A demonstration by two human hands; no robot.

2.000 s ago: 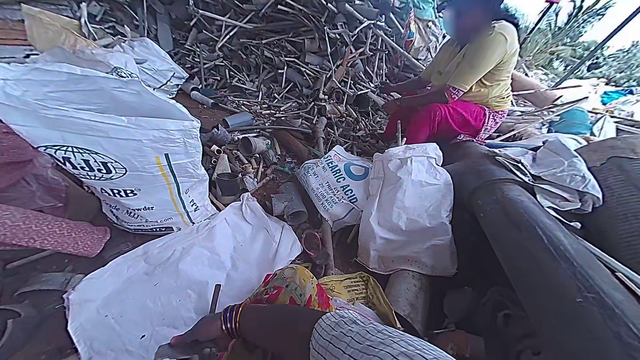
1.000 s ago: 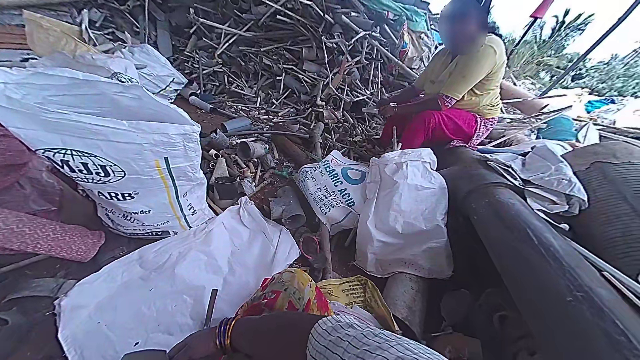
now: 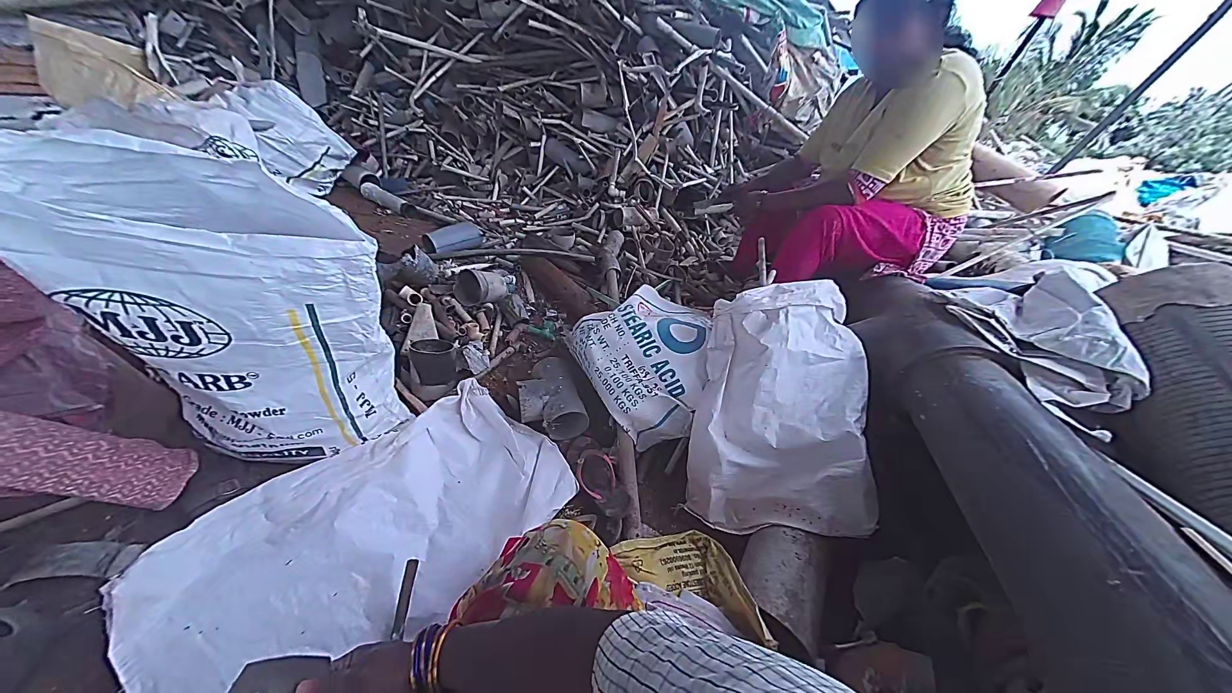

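My right hand (image 3: 361,670) is at the bottom edge, partly cut off, with bangles at the wrist and a checked sleeve. Its fingers are mostly hidden, so its grip is unclear. A dark, flat-looking object (image 3: 279,674) lies against its left side. Just behind the hand, a short dark rod (image 3: 405,599) stands up. Beyond them a white woven sack (image 3: 337,539) lies spread out. To the right of it are a red and yellow patterned cloth or bag (image 3: 551,570) and a yellow printed sack (image 3: 688,570). My left hand is out of the view.
A large printed white sack (image 3: 279,260) stands at left. Ahead lie a printed sack (image 3: 640,361), an upright white sack (image 3: 784,414) and loose pipe pieces (image 3: 481,286). A thick black pipe (image 3: 1039,481) runs along the right. Another person (image 3: 905,144) sits by the scrap-pipe heap (image 3: 539,106).
My right hand has moved lower and slightly left, and more of it is cut off by the bottom edge. The sacks around it look unchanged.
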